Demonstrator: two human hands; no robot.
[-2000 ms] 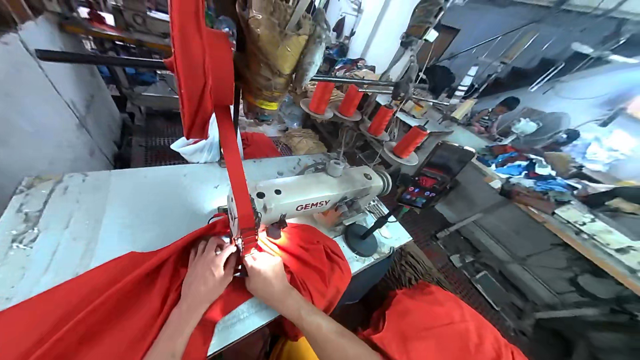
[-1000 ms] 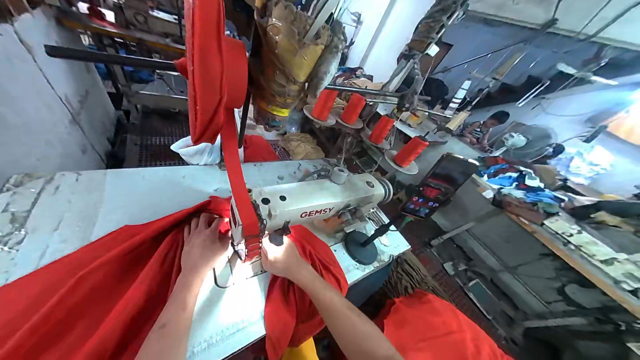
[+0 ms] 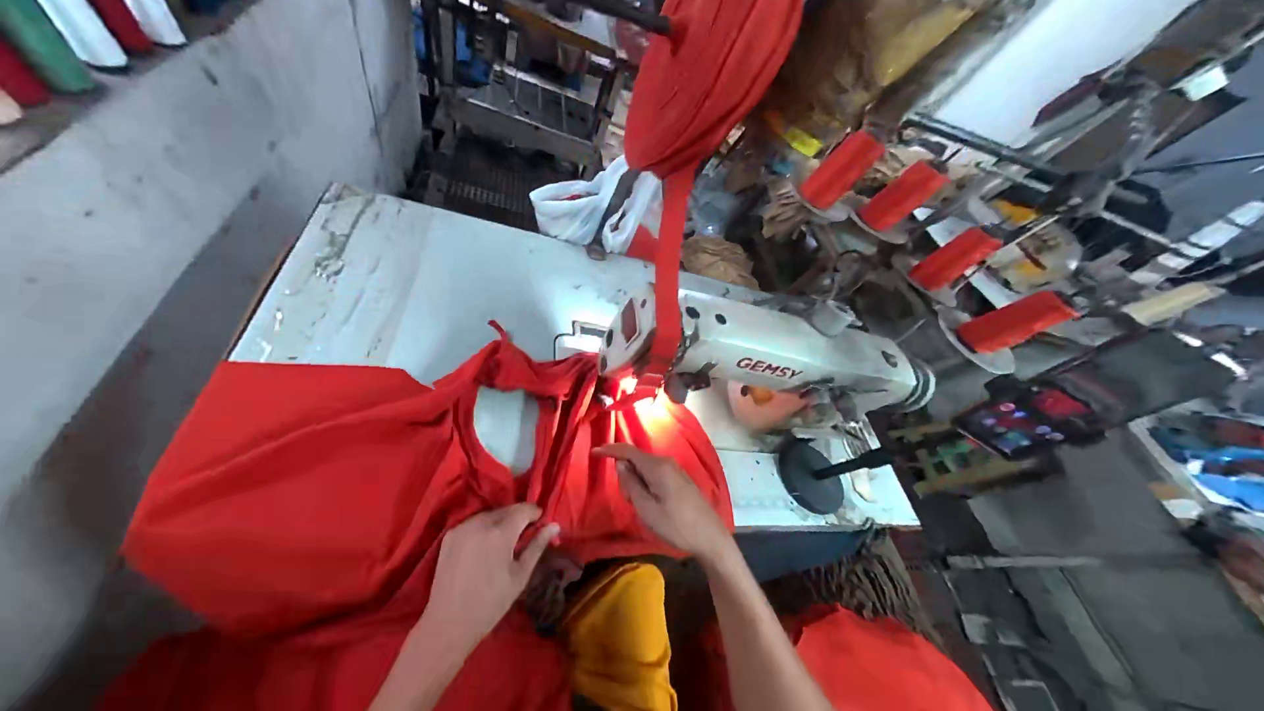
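Note:
A red fabric garment point(image 3: 296, 474) spreads over the left part of the sewing table and under the head of a Gemsy sewing machine point(image 3: 770, 346). My left hand point(image 3: 494, 553) pinches the garment's edge between thumb and fingers, below an opening in the cloth. To its right, my right hand point(image 3: 657, 489) lies on the red cloth just in front of the lit needle area, index finger extended; whether it grips any cloth cannot be told. A red fabric strip point(image 3: 671, 257) runs down from a hanging red roll point(image 3: 706, 79) to the machine's presser area.
Several red thread cones point(image 3: 953, 257) stand behind the machine. A phone point(image 3: 1027, 420) is held on a stand with a round black base point(image 3: 810, 476) at the table's right. White plastic bags point(image 3: 583, 207) lie past the back edge. A grey wall point(image 3: 197, 188) borders the left side.
The view has swung left. My left hand has moved from beside the needle area toward the table's near edge. The garment now lies bunched before the machine, with an opening showing in it.

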